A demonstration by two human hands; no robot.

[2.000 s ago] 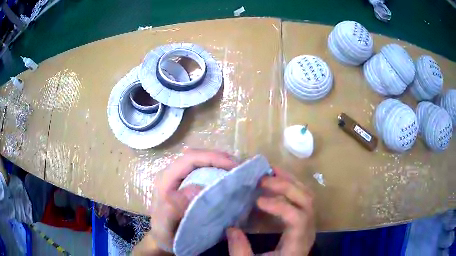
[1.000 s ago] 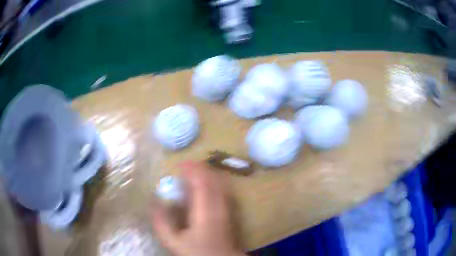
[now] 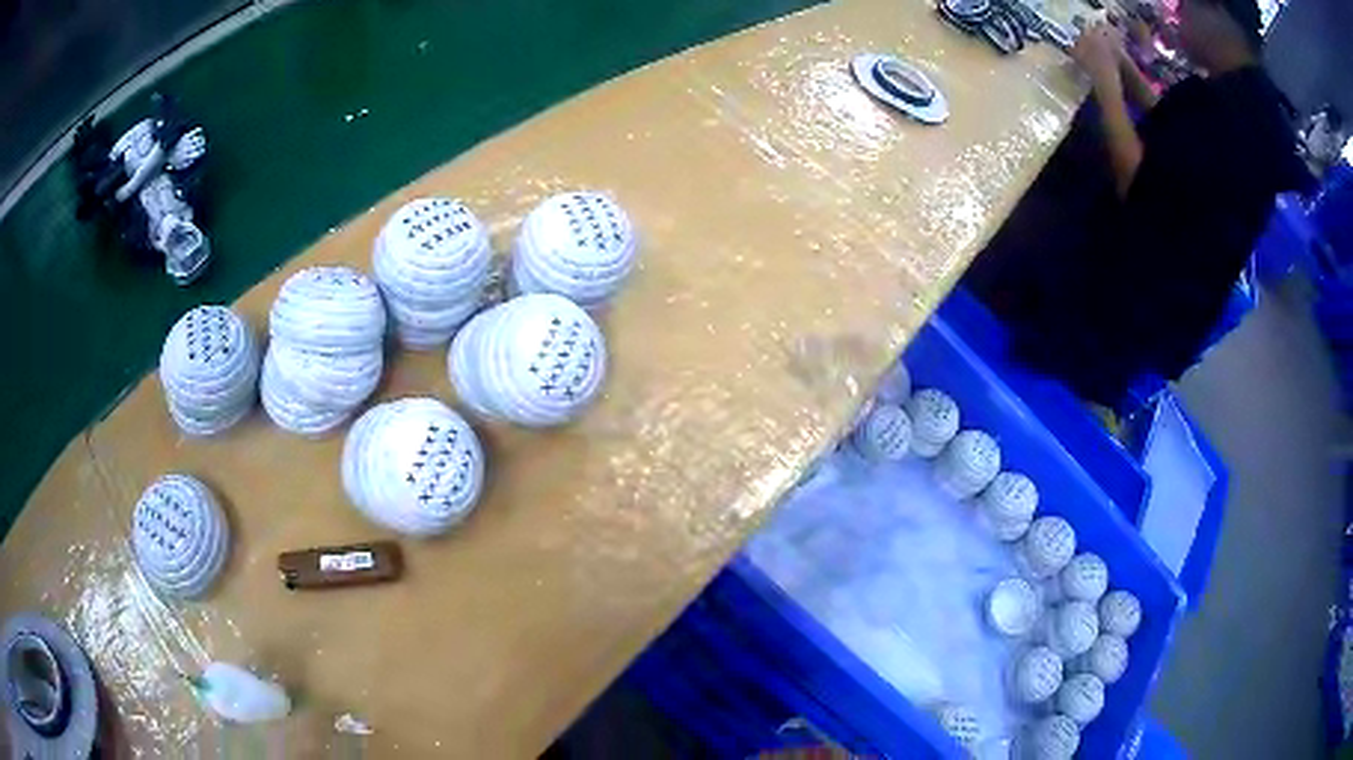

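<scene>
Neither of my hands can be made out; a thin brownish sliver at the bottom edge is too small to identify. Several white-grey hat crowns (image 3: 414,466) with dark marks stand on the brown-covered bench, some stacked. One crown (image 3: 181,536) stands apart at the left. A brown lighter (image 3: 341,566) with a pale label lies in front of them. A white glue bottle (image 3: 244,693) with a green tip lies on its side at the lower left. A hat brim (image 3: 77,689) is cut off by the left edge.
A blue crate (image 3: 1009,419) with a clear liner and many crowns is below the bench at right. A person in dark clothes (image 3: 1187,223) works beyond it. Another brim (image 3: 901,89) lies far along the bench. A black-and-white bundle (image 3: 160,193) lies on the green belt.
The view has swung right. The piece held up at the left and my hand beside the glue bottle are gone from view. The bottle remains on the bench.
</scene>
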